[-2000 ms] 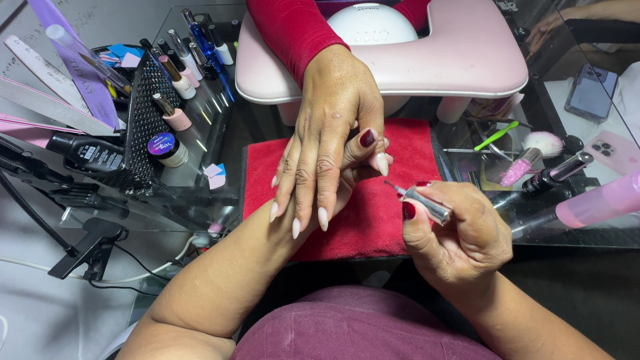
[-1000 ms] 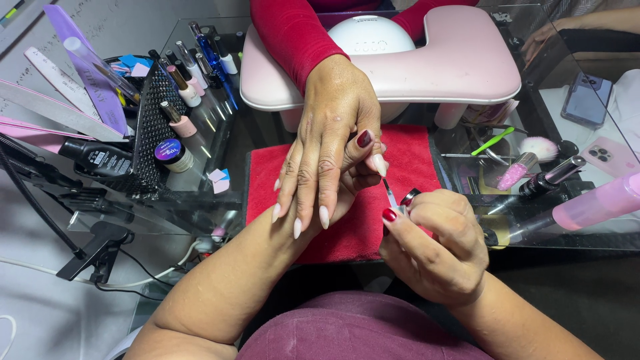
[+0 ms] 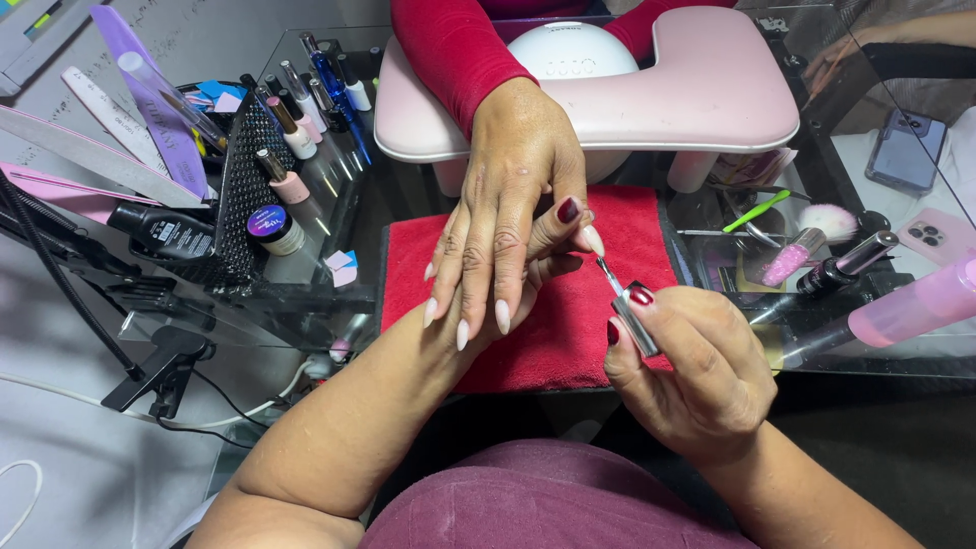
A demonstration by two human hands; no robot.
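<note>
My left hand lies mostly beneath a client's hand, its thumb with a dark red nail pressed on the client's thumb. The client's fingers carry long, pale, pointed nails and point down toward me. My right hand pinches the silver cap of a nail polish brush. The bristle tip is at the pale nail of the client's thumb, touching it or nearly so. Below the hands a red towel is spread on the glass table. A red sleeve covers the client's arm.
A pink hand rest stands behind, with a white nail lamp. To the left are polish bottles, a lidded jar and a black basket of nail files. On the right lie a fluffy brush, a green-handled tool and a phone.
My right hand has brought the brush from the right of the client's thumb up to its nail. My left hand keeps its hold under the client's hand.
</note>
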